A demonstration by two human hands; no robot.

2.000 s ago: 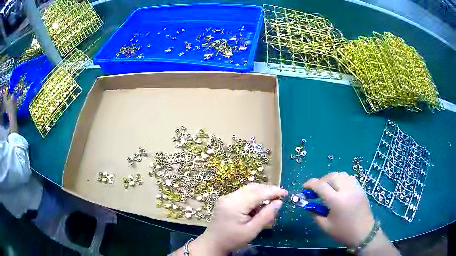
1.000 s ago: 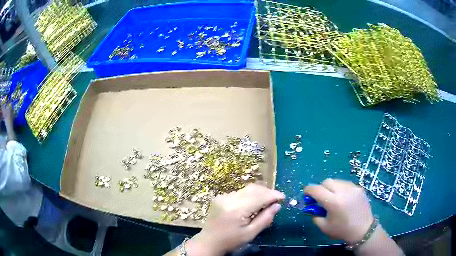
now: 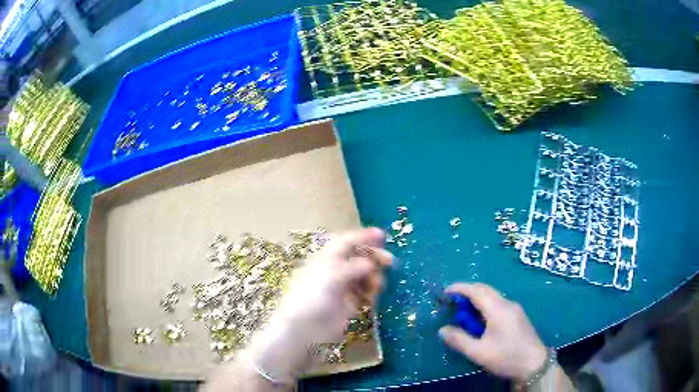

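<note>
My right hand (image 3: 498, 331) holds the blue-handled cutters (image 3: 466, 314) low over the green bench. My left hand (image 3: 326, 295) is blurred above the right edge of the cardboard tray (image 3: 222, 172); whether it holds a small piece cannot be told. A pile of shiny gold and silvery pieces (image 3: 241, 287) lies in the tray, partly hidden by my left hand. Small loose pieces (image 3: 402, 227) lie on the bench right of the tray, with tiny specks around them. More pieces (image 3: 507, 228) lie beside the silver frame (image 3: 586, 210).
A blue bin (image 3: 191, 88) with scattered bits stands behind the tray. Gold frames (image 3: 536, 57) lie stacked at the top right, others (image 3: 54, 230) at the far left near a second blue bin (image 3: 17, 222). A person's light sleeve (image 3: 27, 344) shows at the lower left.
The view has turned and shifted right. My left hand has moved away from the cutters, up and left toward the tray. My right hand still holds the cutters.
</note>
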